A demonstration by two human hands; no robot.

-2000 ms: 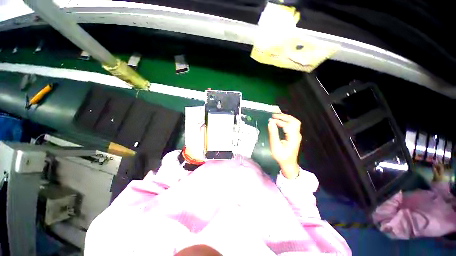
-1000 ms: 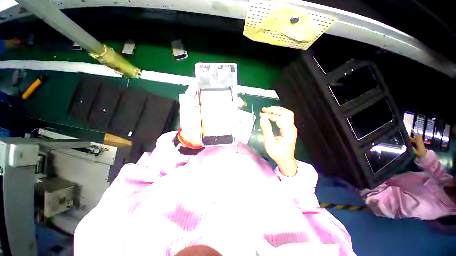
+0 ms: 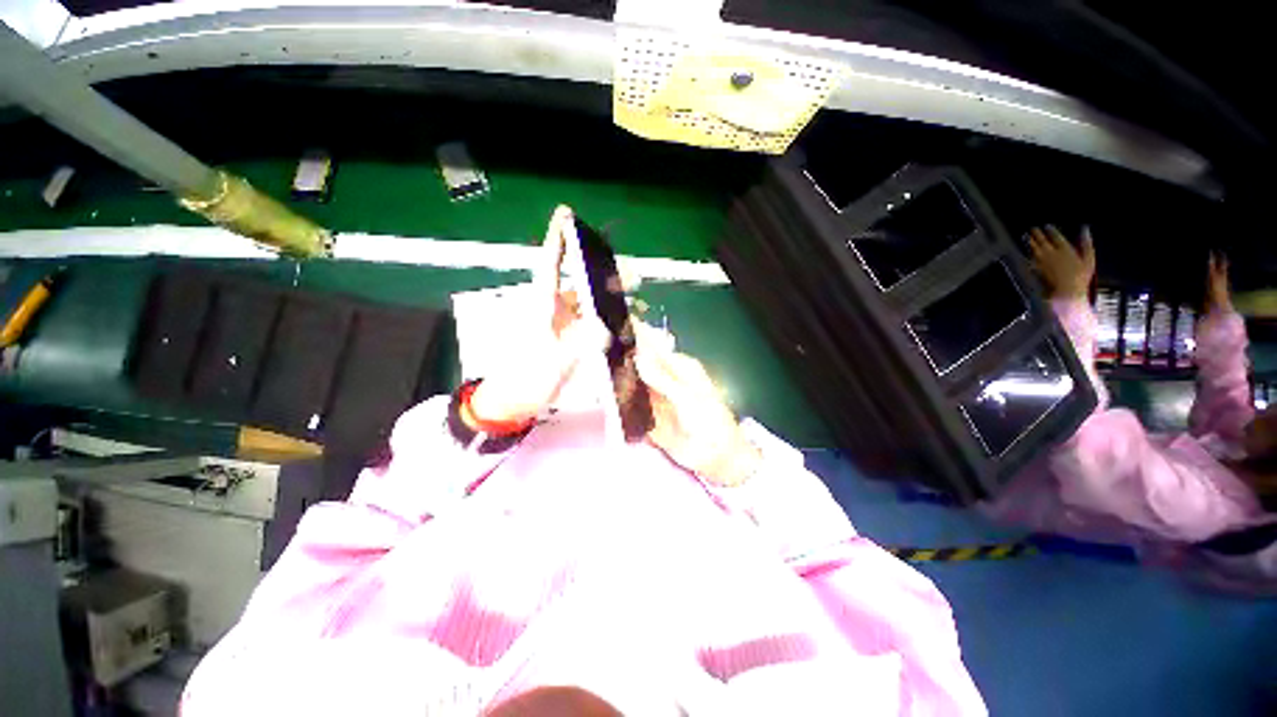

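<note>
A phone-sized display panel (image 3: 606, 315) is held up in front of my chest, tilted nearly edge-on, with a dark glossy face to the right. My left hand (image 3: 539, 357) holds it from the left, fingers raised along its side, with a red band at the wrist. My right hand (image 3: 686, 406) is at the panel's lower right side and appears to touch it; its fingertips are overexposed. White sheets (image 3: 483, 325) lie on the bench behind my left hand.
Stacked black foam trays (image 3: 896, 315) with glossy panels stand at right; a slotted tray (image 3: 266, 343) lies at left. Small parts (image 3: 461, 170) are on the green belt. A perforated yellowish plate (image 3: 721, 95) hangs from the shelf edge. A neighbour's pink sleeves (image 3: 1120, 469) are at far right.
The panel has turned from facing me to nearly edge-on. My right hand has moved left from beside the panel to its side. The view has shifted, and the neighbour's hands have moved.
</note>
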